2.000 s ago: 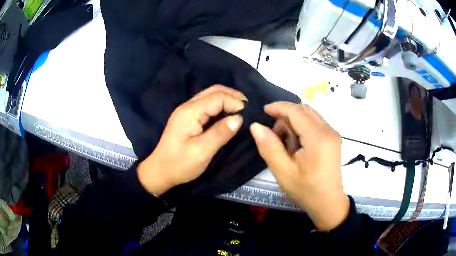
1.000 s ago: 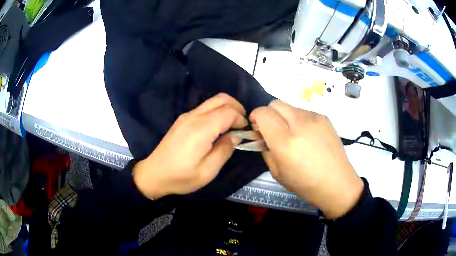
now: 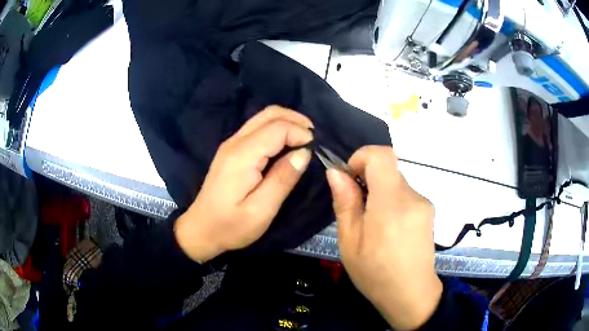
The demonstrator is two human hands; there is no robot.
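Note:
A large black garment (image 3: 187, 110) spreads over the left and middle of the table. My left hand (image 3: 248, 184) pinches a bit of its cloth between thumb and forefinger. My right hand (image 3: 387, 226) holds small thread snips (image 3: 333, 160), their silvery pointed tips showing between thumb and forefinger. The tips point up and left at the cloth by my left fingertips. The rest of the snips is hidden in my right hand.
The sewing machine head (image 3: 445, 32) stands at the upper right. A smartphone (image 3: 536, 142) leans at the right, with a wavy black cord (image 3: 500, 221) near it. A ruler (image 3: 103, 189) runs along the near edge. Green ribbon (image 3: 526, 242) hangs over the edge at right.
The snips' silvery tips now point up-left from my right fingers; a second ago they lay between both hands. My right hand has moved down and apart from my left. The cord has shifted.

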